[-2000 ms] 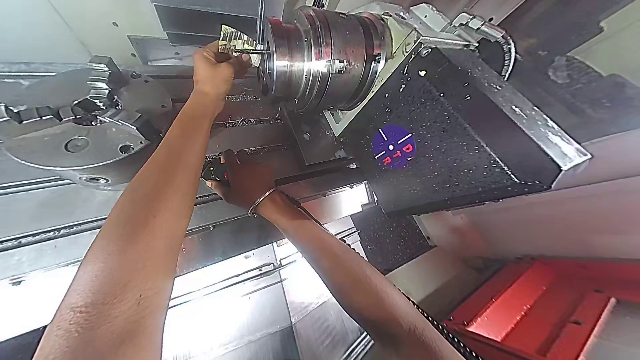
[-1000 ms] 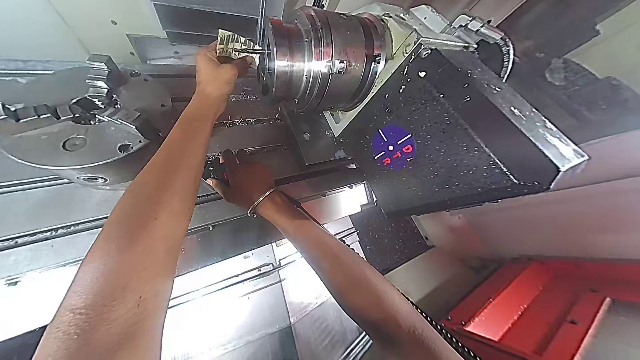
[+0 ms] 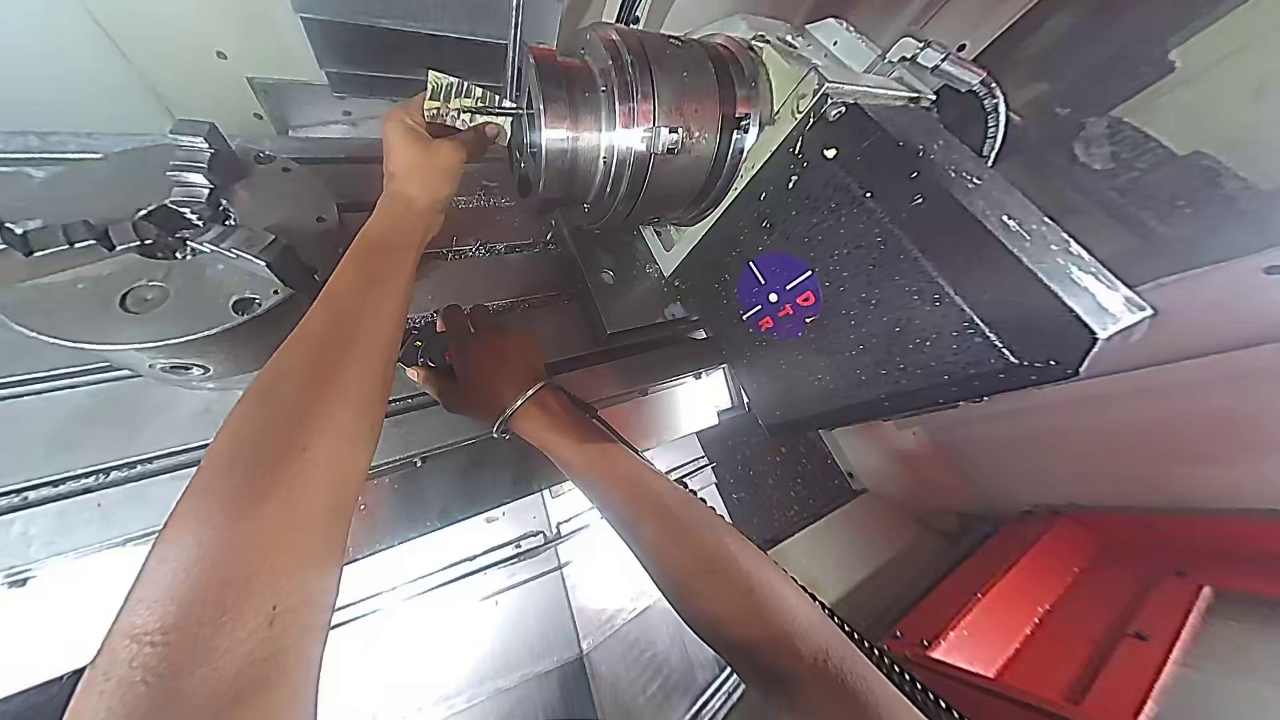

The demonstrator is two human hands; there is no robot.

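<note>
Near the top, my left hand (image 3: 435, 150) pinches a thin, shiny, yellowish patterned sheet (image 3: 465, 98) between thumb and fingers. The sheet lies against the tip of a slender tool (image 3: 490, 109), close to the face of a round metal spindle or chuck (image 3: 640, 125). Lower down, my right hand (image 3: 490, 360) is wrapped around a small black handheld device (image 3: 428, 348), mostly hidden by the fingers. A dark cord runs from near that hand along the right forearm, and a metal bangle (image 3: 520, 408) circles the wrist.
A three-jaw chuck (image 3: 150, 285) lies at the left. Metal chips cover parts of the slotted machine bed (image 3: 490, 245). A black, wet-speckled housing (image 3: 880, 270) with a round purple sticker (image 3: 779, 295) juts out at the right. A red metal tray (image 3: 1060, 600) is at lower right.
</note>
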